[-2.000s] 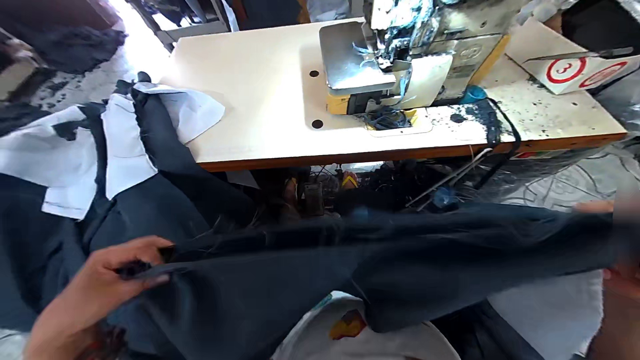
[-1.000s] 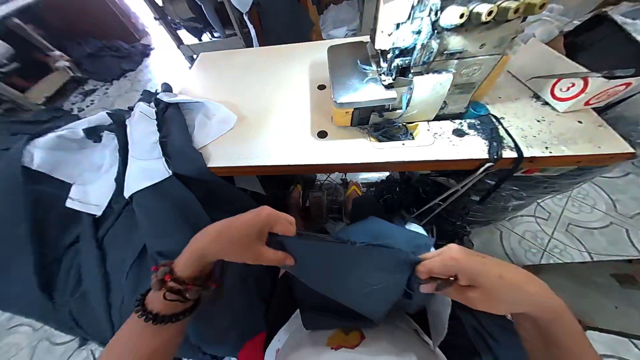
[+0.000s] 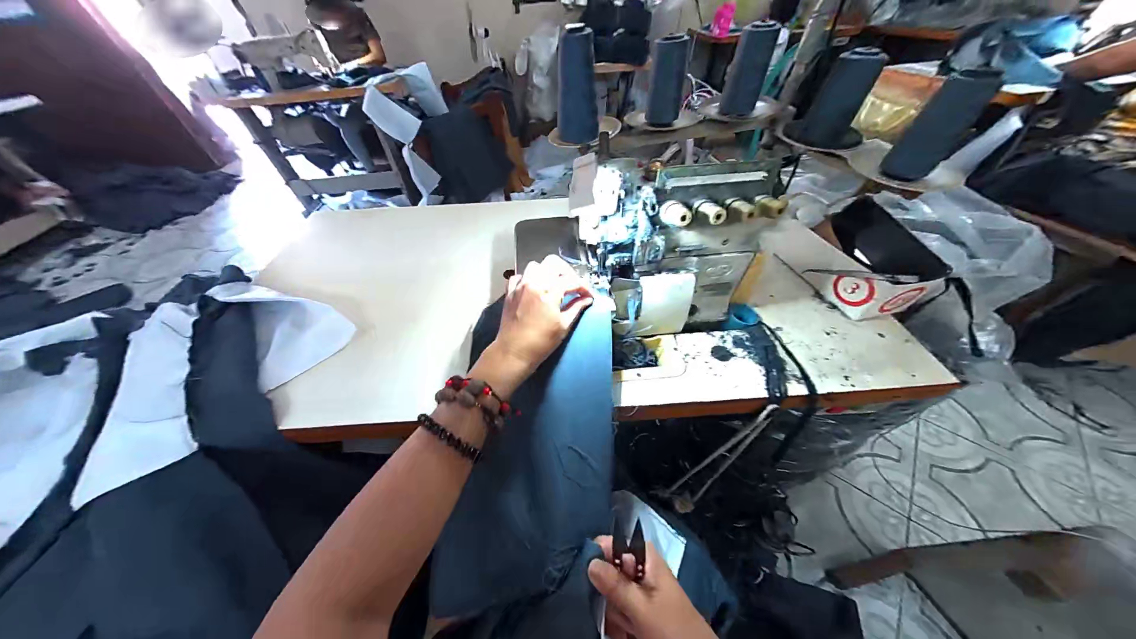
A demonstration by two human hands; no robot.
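A dark blue denim piece [image 3: 568,426] runs from the overlock sewing machine [image 3: 692,240] down over the table's front edge. My left hand [image 3: 543,306], with beaded bracelets on its wrist, grips its upper end beside the presser area. Lower down, my right hand [image 3: 643,590] holds the lower part of the cloth and also small dark thread snips [image 3: 629,546], blades pointing up. Whether a needle touches the cloth is hidden by glare and my left hand.
Dark trouser pieces with white pocket cloth [image 3: 146,390] lie at the left, partly on the white tabletop [image 3: 390,293]. Thread cones [image 3: 577,84] stand behind the machine. An open box [image 3: 879,266] sits at the table's right. A person [image 3: 346,40] sits at another machine behind.
The denim was held between both hands before the table; my left hand has moved up with its upper end to the machine. My right hand has moved lower. The view has tilted up.
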